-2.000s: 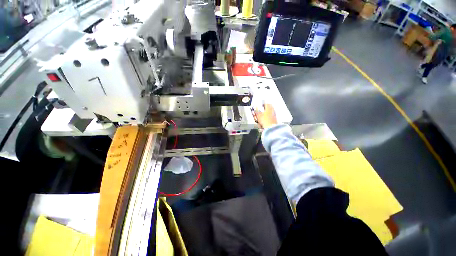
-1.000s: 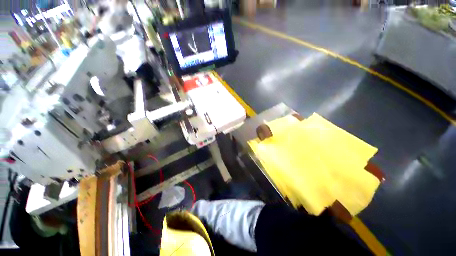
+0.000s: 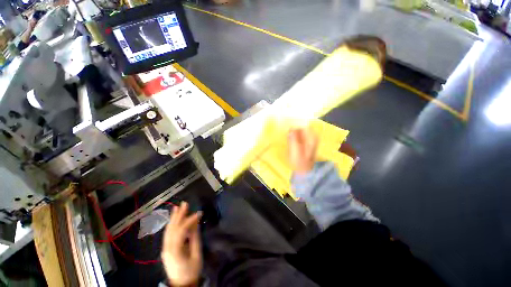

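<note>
A long yellow panel [image 3: 330, 84] with a brown far end lies or swings, blurred, across the right panel stack [image 3: 330, 137]. My right hand [image 3: 302, 148] is on or just over the yellow panel, with its sleeve reaching in from below; blur hides whether the fingers grip it. My left hand [image 3: 182, 244] is raised near the lap, fingers apart and empty. The orange-tan sewing template [image 3: 49, 241] is at the lower left, its near end cut off by the picture's edge.
The control screen [image 3: 148, 38] stands at the upper left above the white machine table [image 3: 190, 106]. The clamp carriage [image 3: 126, 120] is left of the table. Red tubing [image 3: 134, 224] and a pale scrap [image 3: 152, 222] are below. A grey bin or partition [image 3: 414, 45] is beyond the aisle.
The view has turned right. The yellow panel that stood by the lap a second ago now lies across the right stack. My right hand has moved out there, and my left hand has come into view.
</note>
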